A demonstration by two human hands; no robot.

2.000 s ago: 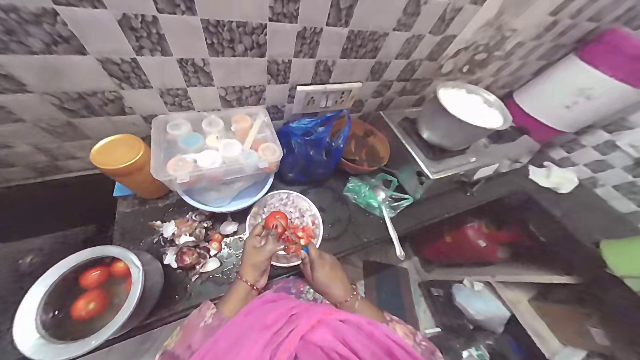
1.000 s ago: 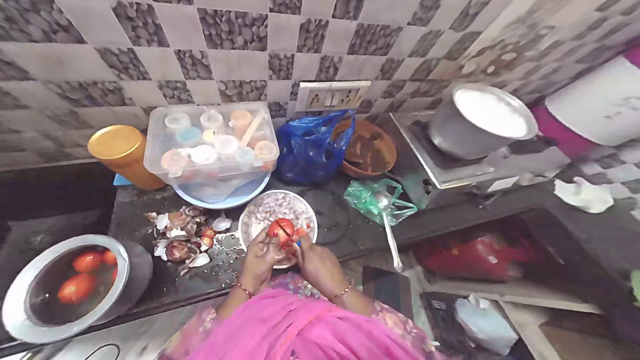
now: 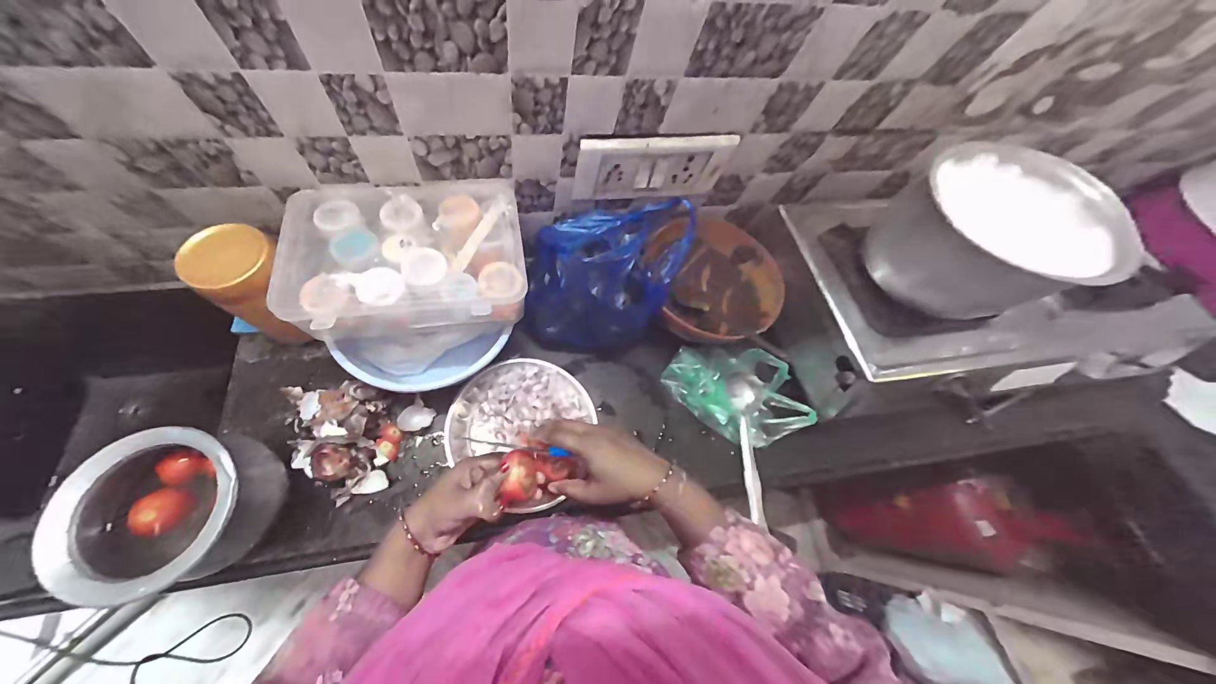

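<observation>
My left hand [image 3: 458, 502] holds a red tomato [image 3: 521, 478] over the near part of a steel plate [image 3: 454, 418]. Chopped onion [image 3: 521, 404] covers much of the plate. In my right hand [image 3: 600, 463] is a small knife with a blue handle [image 3: 560, 452]; its thin blade points left, across the top of the tomato. More red tomato shows between the two hands, partly hidden by the fingers. Left of the plate lies a heap of onion peels and scraps [image 3: 337, 442]. Whole tomatoes [image 3: 161, 511] sit in liquid in a metal pot [image 3: 57, 546] at the far left.
A lidded plastic box of small jars [image 3: 399, 313] rests on a blue-rimmed basin [image 3: 418, 380]. Behind the plate are a blue plastic bag [image 3: 594, 285] and a brown bowl [image 3: 769, 294]. To the right lie a green bag [image 3: 698, 385], a spoon [image 3: 750, 465] and a stove with a large pot [image 3: 912, 266].
Cut red tomato pieces seen in the plate two seconds ago are now largely out of sight. The knife blade now shows pointing left above the tomato.
</observation>
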